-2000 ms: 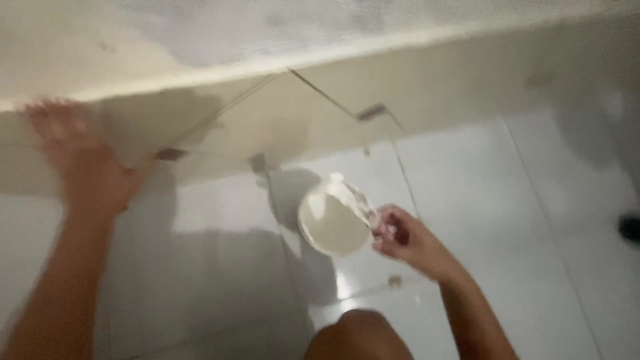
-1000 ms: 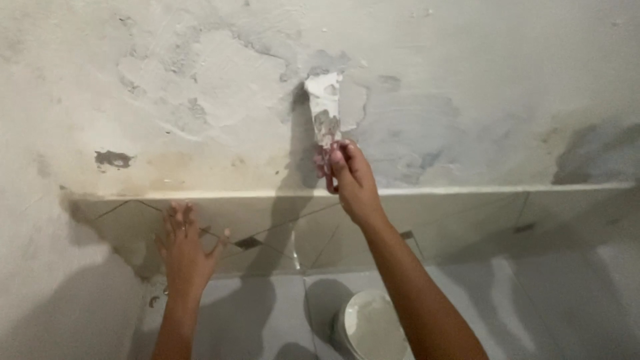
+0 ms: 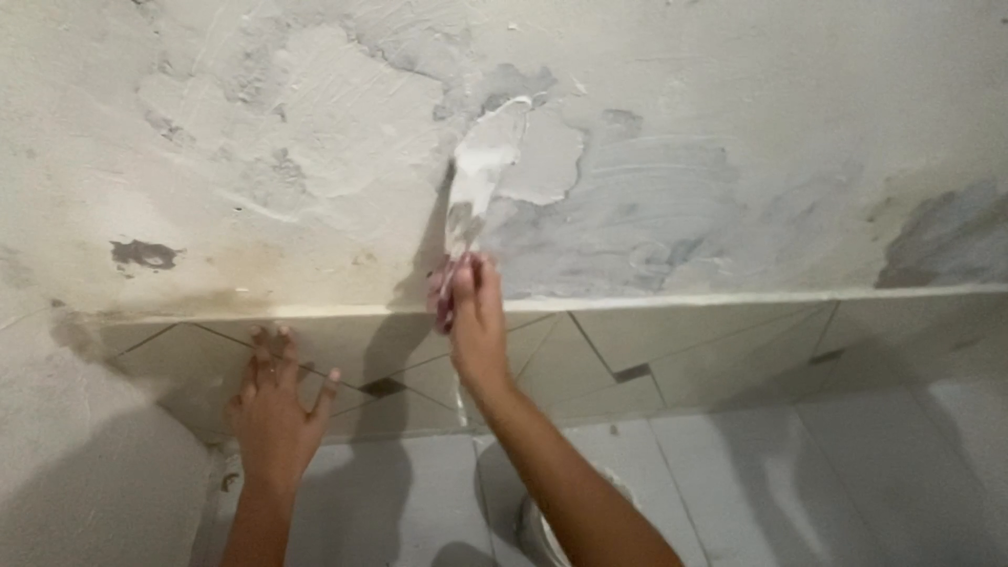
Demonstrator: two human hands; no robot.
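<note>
My right hand (image 3: 476,315) grips the reddish handle of a putty knife (image 3: 471,197), its blade smeared with white filler and laid against the patched plaster wall (image 3: 331,134). A fresh white smear of filler (image 3: 504,126) shows on the wall at the blade's end. Lower left, my left hand (image 3: 276,402) rests with fingers apart on the beige skirting tiles (image 3: 598,354) and holds nothing. Partly hidden under my right forearm, a round white tub (image 3: 543,535) stands on the floor.
A narrow ledge (image 3: 709,298) tops the skirting tiles. Grey floor tiles (image 3: 732,480) lie below. On the left another wall (image 3: 87,457) meets this one in a corner. The plaster has a dark chipped spot (image 3: 146,254) and a dark grey patch (image 3: 945,236).
Two seconds ago my right hand was at the round white tub; one second ago it had the putty knife at the wall. White filler now shows on the wall by the blade.
</note>
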